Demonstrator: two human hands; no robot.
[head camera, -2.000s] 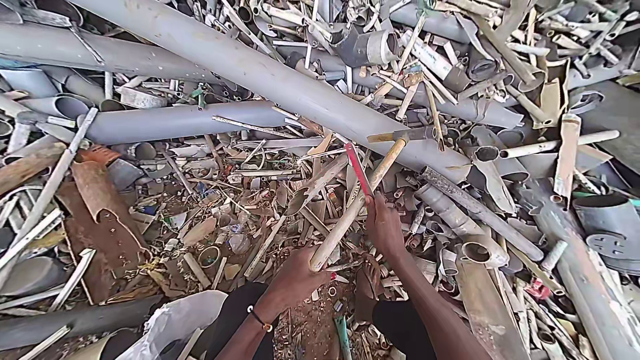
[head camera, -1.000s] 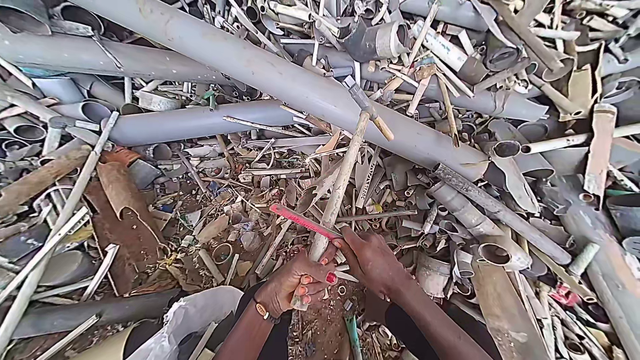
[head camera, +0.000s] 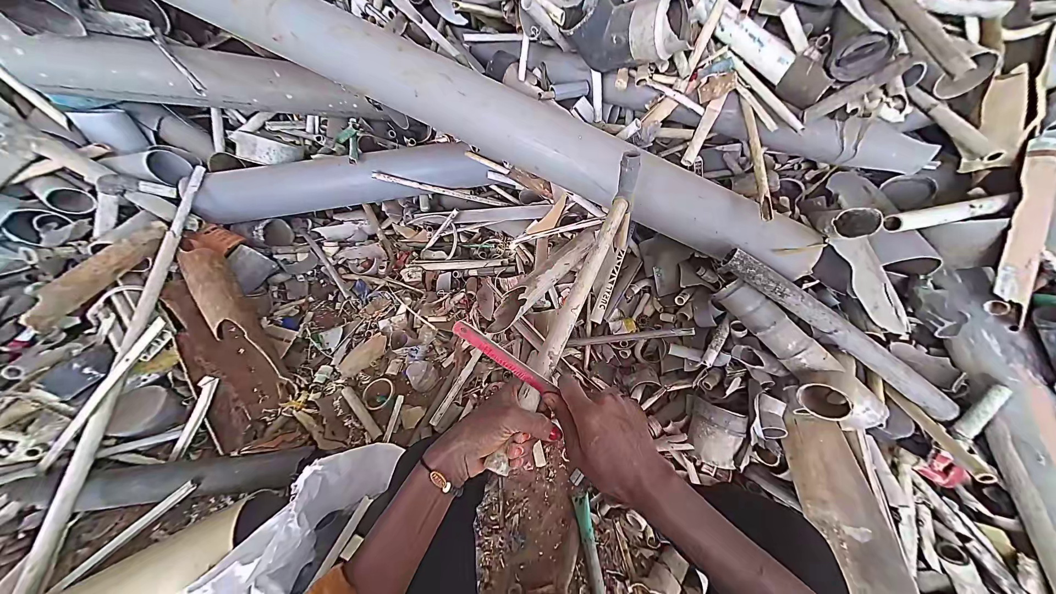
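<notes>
My left hand (head camera: 495, 437) is closed around the lower end of a long, dirty whitish plastic pipe (head camera: 582, 297), which slants up and away and has a grey fitting (head camera: 629, 175) on its far end. My right hand (head camera: 606, 433) grips a red hacksaw blade (head camera: 499, 356), or a similar flat red strip; its far end points up and left, and it lies across the pipe just above my left hand. The edge of the strip and its contact with the pipe are too blurred to make out.
Scrap plastic pipes and fragments cover the ground. A thick grey pipe (head camera: 495, 124) crosses diagonally beyond my hands, with another grey pipe (head camera: 330, 183) under it at left. A white sack (head camera: 318, 511) lies at lower left. A green rod (head camera: 587, 536) is near my right forearm.
Two seconds ago the pipe slanted more to the right, with the red strip near its middle. The strip now crosses lower, close to my left hand, and the fitting end has turned to point away.
</notes>
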